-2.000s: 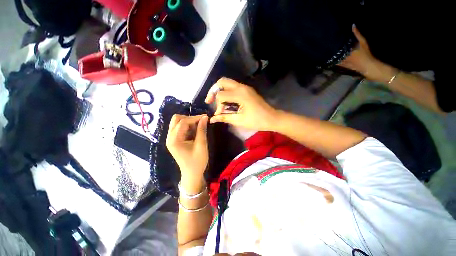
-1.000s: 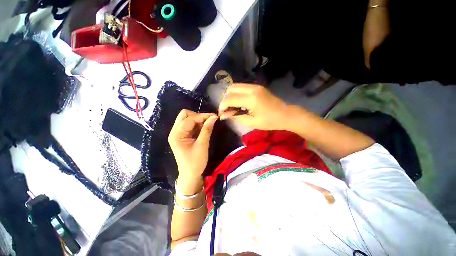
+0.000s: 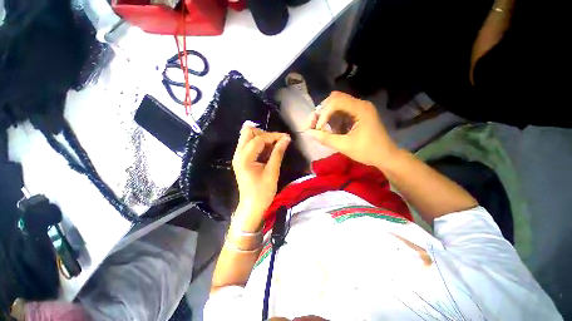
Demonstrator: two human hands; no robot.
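A black bag panel (image 3: 235,144) with a shiny braided edge (image 3: 187,160) lies over the table edge and my lap. My left hand (image 3: 258,160) is above the panel, thumb and forefinger pinched; I cannot tell whether they hold anything. My right hand (image 3: 351,128) is just right of it, beyond the panel's edge, its fingertips pinching a very thin line, thread or needle. A small gap parts the two hands' fingertips. Two red cords (image 3: 185,75) run from the red box (image 3: 169,17) to a small silver clip (image 3: 195,124) at the braided edge.
A phone (image 3: 162,124), black scissors handles (image 3: 179,78) and a silver chain pile (image 3: 138,172) lie on the white table (image 3: 251,56). Long black trim (image 3: 94,178) lies at left. Red cloth (image 3: 357,178) covers my lap. Another person's arm (image 3: 492,34) shows at upper right.
My hands have moved apart, the right one rightward, from nearly touching fingertips. The view has shifted, so the red box and spools are now cut by the top edge.
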